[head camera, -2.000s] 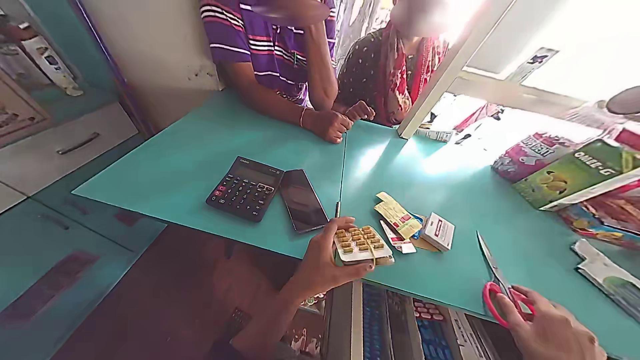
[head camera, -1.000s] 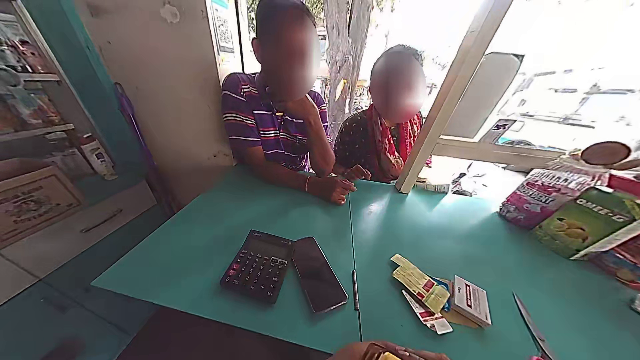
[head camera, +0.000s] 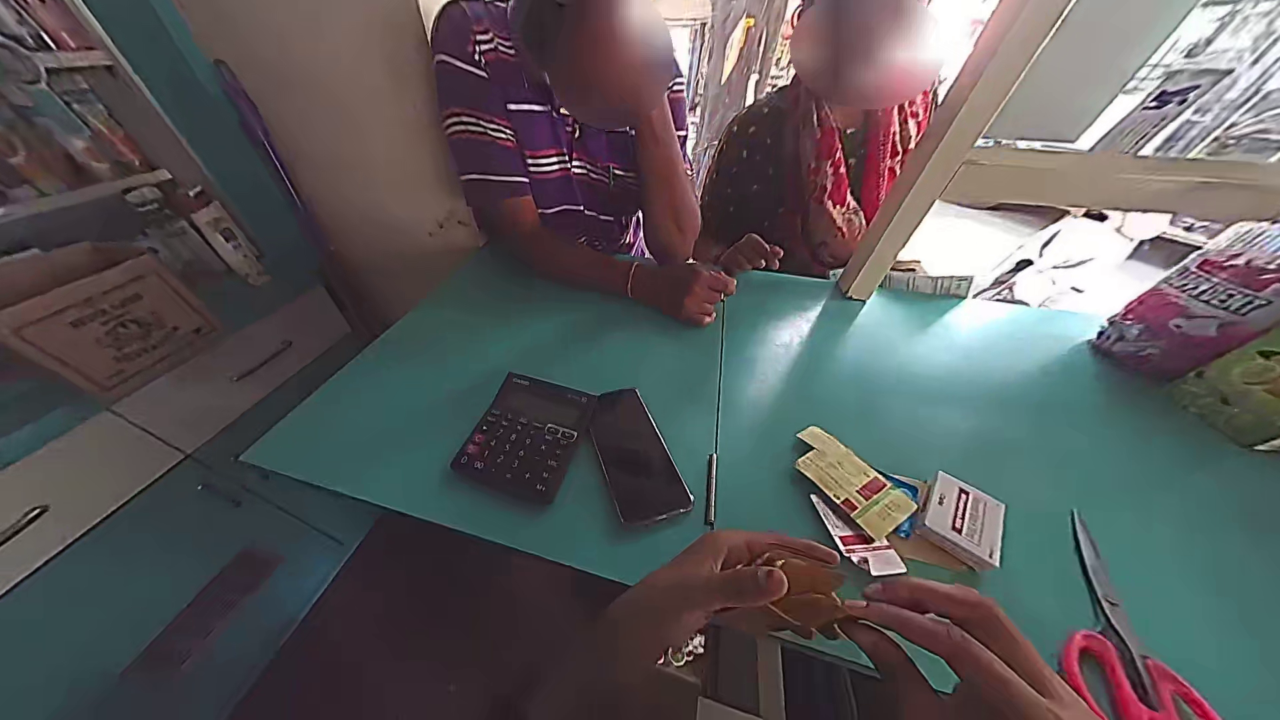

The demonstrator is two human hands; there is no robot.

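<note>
Near the counter's front edge my left hand [head camera: 715, 590] grips a small brown paper packet [head camera: 808, 590], thumb on top. The fingertips of my right hand [head camera: 950, 625] touch the packet's right end; whether they pinch it is hard to tell. Just beyond lie a yellow medicine strip [head camera: 855, 480], a white and red strip [head camera: 858, 540] and a small white medicine box [head camera: 962, 520]. Red-handled scissors [head camera: 1118, 630] rest to the right of my right hand. A black calculator [head camera: 525, 438] and a dark smartphone [head camera: 640, 458] lie further left, with a pen [head camera: 711, 488] beside the phone.
Two people sit across the teal counter [head camera: 620, 345], their hands at its far edge. A pale post [head camera: 940, 150] rises there. Pink and green packets [head camera: 1195, 300] stand at the right. An open drawer is below my hands. A cardboard box [head camera: 110, 320] stands at the left.
Two seconds ago my left hand held blister strips of yellowish capsules and my right hand was on the scissors. The scissors now lie let go, and my right hand is at the brown packet.
</note>
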